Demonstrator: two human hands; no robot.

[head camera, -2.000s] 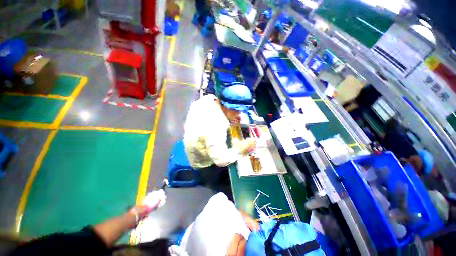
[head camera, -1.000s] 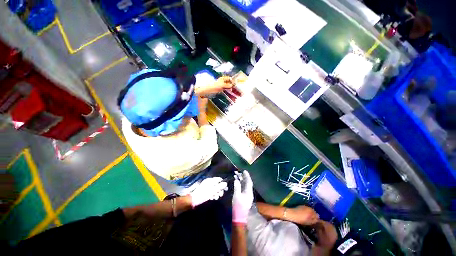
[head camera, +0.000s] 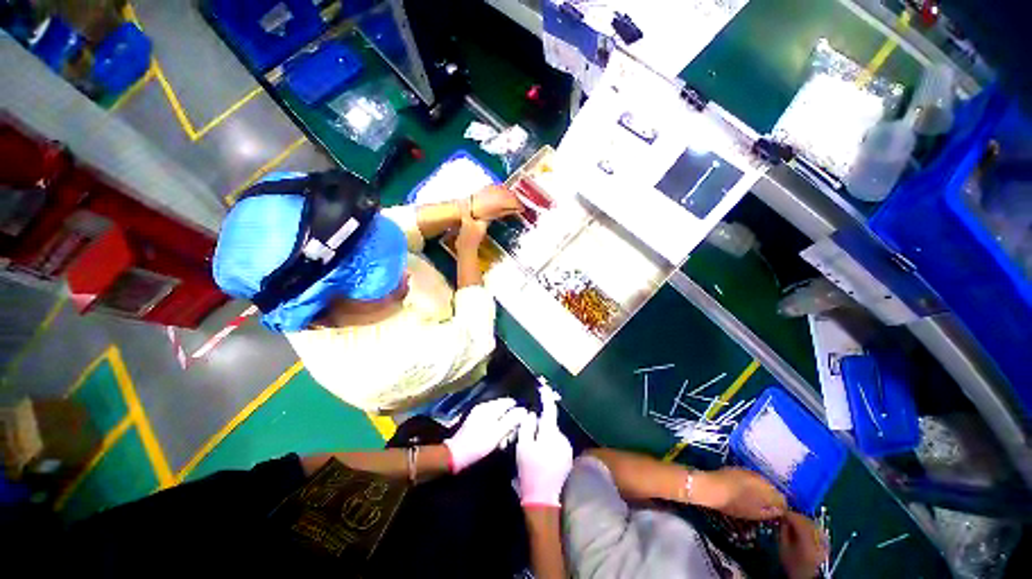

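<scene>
My left hand (head camera: 487, 432), in a white glove, is at the lower middle, its fingers close to my right hand; its grip is blurred. My right hand (head camera: 544, 461), in a white glove with a pinkish cuff, points up the picture. A small pale, silvery part (head camera: 549, 394) shows at its fingertips, too blurred to tell its shape. Both hands are between two seated workers, short of the green bench edge.
A capped worker (head camera: 385, 305) reaches into a pale divided tray (head camera: 577, 357) of small parts. Another worker's forearms (head camera: 645, 477) are at lower right, beside loose white sticks (head camera: 696, 416) and a small blue box (head camera: 832, 481). A large blue tote (head camera: 922, 243) is at right.
The view has swung down to the bench since the first frame. My right hand has come into view beside my left. Since the second frame, my hands have moved slightly closer together.
</scene>
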